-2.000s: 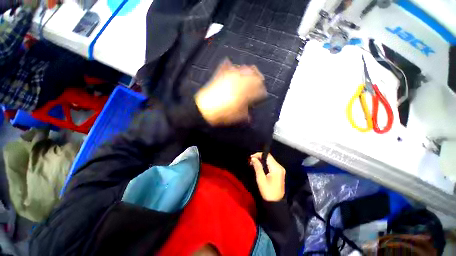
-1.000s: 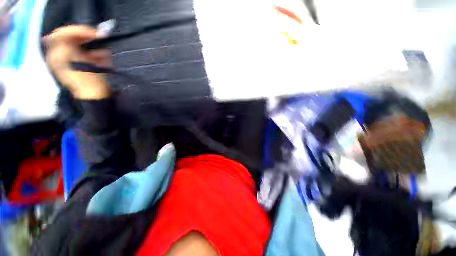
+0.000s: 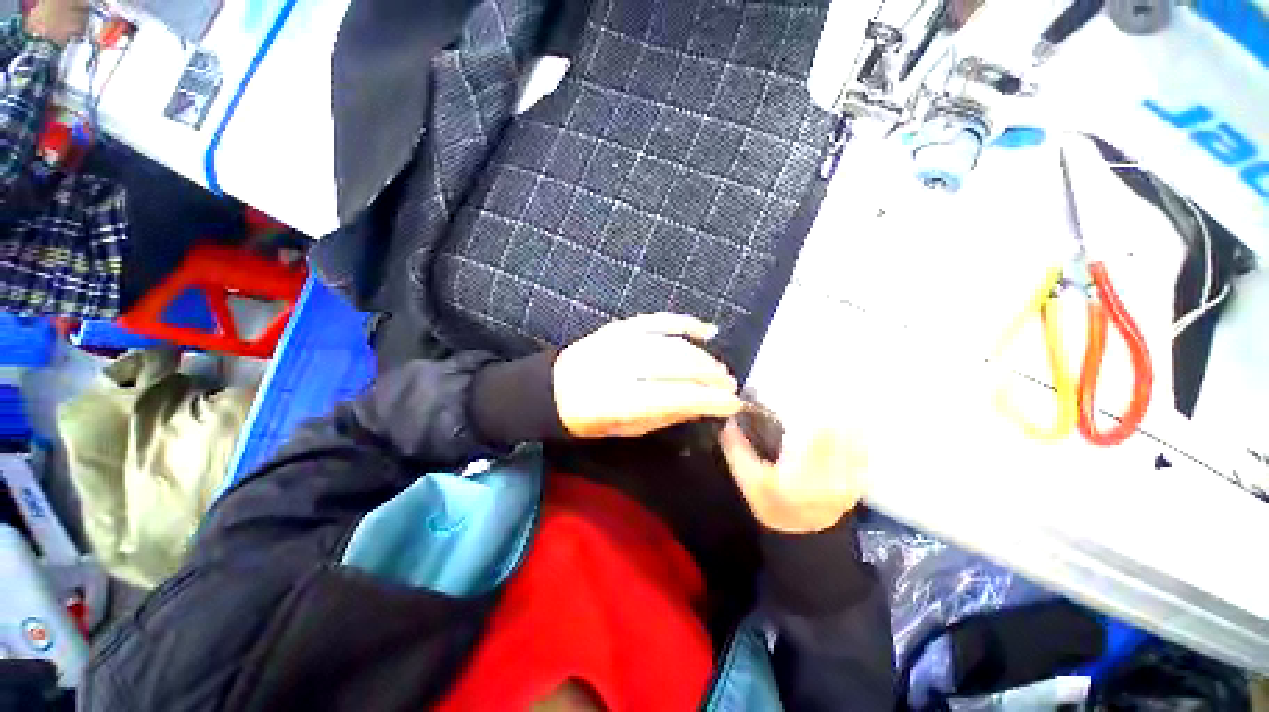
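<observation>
The dark checked cloth (image 3: 626, 181) lies on the white table and reaches the machine's presser foot area (image 3: 905, 84). A plain black strip or edge runs along its right side down to the hands. My left hand (image 3: 647, 376) lies over the lower edge of the cloth, its fingertips at the black edge. My right hand (image 3: 796, 466) is at the table's front edge, its thumb and finger pinching a small piece of black material, tape or cloth edge. The fingertips of both hands nearly meet there.
Yellow and red-orange scissors (image 3: 1079, 348) lie right of the needle. The white machine head (image 3: 1183, 84) stands at the upper right. A blue bin (image 3: 299, 390) and red stool (image 3: 209, 299) are at the left. A plastic bag (image 3: 946, 577) lies below the table. Another person's sleeve (image 3: 56, 244) shows far left.
My left hand has come down from the upper left to the cloth's lower edge. My right hand, out of view a second ago, is beside it. The checked cloth lies flatter.
</observation>
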